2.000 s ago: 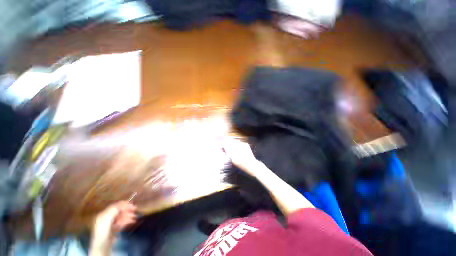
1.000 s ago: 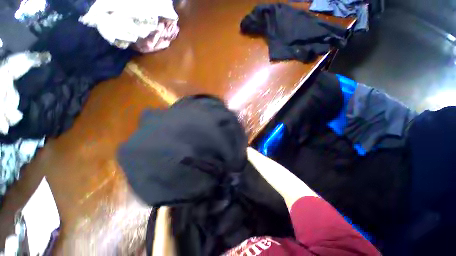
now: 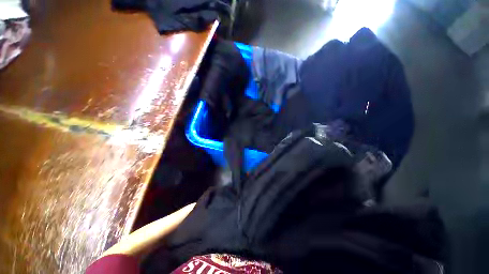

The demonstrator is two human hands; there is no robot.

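A large heap of black garments (image 3: 300,198) fills the lower middle and right, beside the table and over the near part of a blue plastic crate (image 3: 206,140). My left forearm, in a maroon sleeve, reaches in from the lower left and ends under the black cloth. My left hand is hidden there, so its grip does not show. My right hand and forearm do not show; the black cloth covers that side. Dark and grey cloth (image 3: 276,69) lies in and over the crate's far part.
The glossy brown table (image 3: 69,80) is at left, its straight edge running beside the crate. Black cloth (image 3: 185,13) lies at its far end and pale pink cloth (image 3: 12,40) at the left rim. A dark navy heap (image 3: 364,91) stands right of the crate, above grey floor (image 3: 450,107).
The view has turned right towards the crate. The black bundle, before over the table in front of me, is now beside the table at the crate. My right forearm no longer shows.
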